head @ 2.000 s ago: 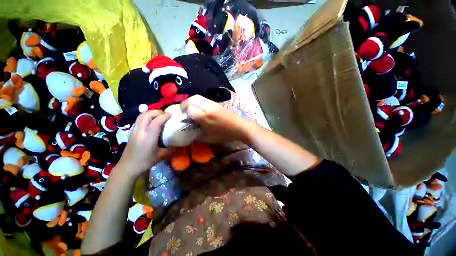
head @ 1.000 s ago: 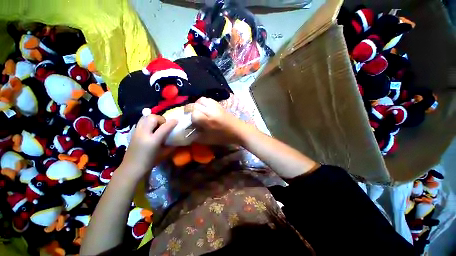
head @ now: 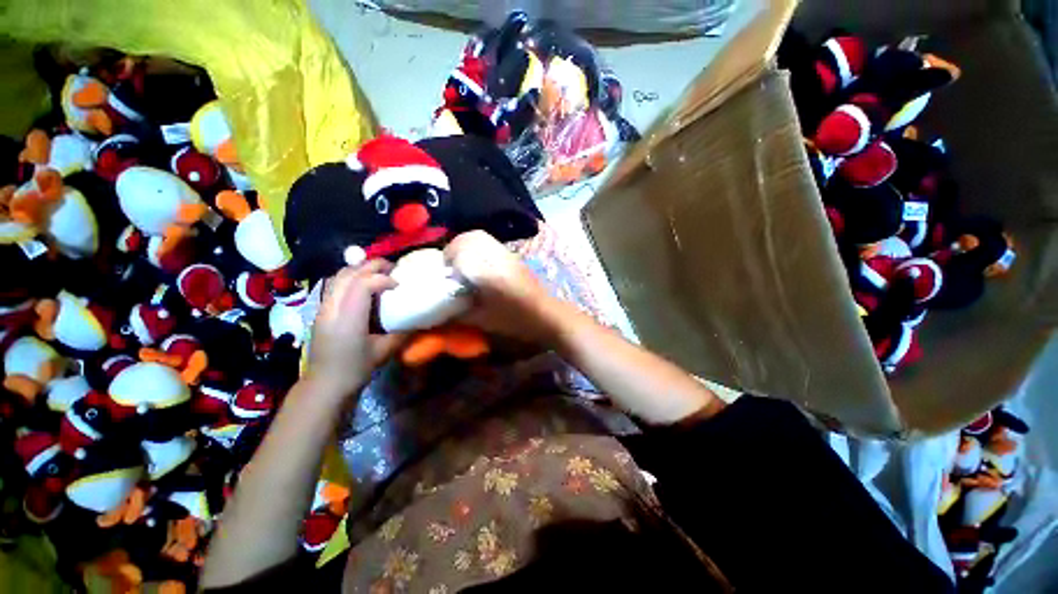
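Observation:
A plush penguin (head: 421, 290) lies face up on my lap, its head away from me. It wears a red Santa hat (head: 395, 159) with a white band, and has a red beak and scarf; its orange feet (head: 446, 342) point towards me. My left hand (head: 354, 316) holds the penguin's left-hand side in view. My right hand (head: 499, 288) holds the other side, its fingers at the belly's edge. A small thin metallic thing shows at the right fingertips; most of it is hidden.
A yellow sack (head: 273, 87) full of penguins is at the left. A cardboard carton (head: 731, 250) with penguins inside stands at the right. A clear plastic bag (head: 560, 122) of penguins lies ahead. White bags (head: 899, 476) are at the lower right. A flowered apron (head: 487, 499) covers my lap.
The penguin has shifted slightly to the right and its feet look more foreshortened. My left hand has moved a little right and closed more around its side. My right hand stays at the belly.

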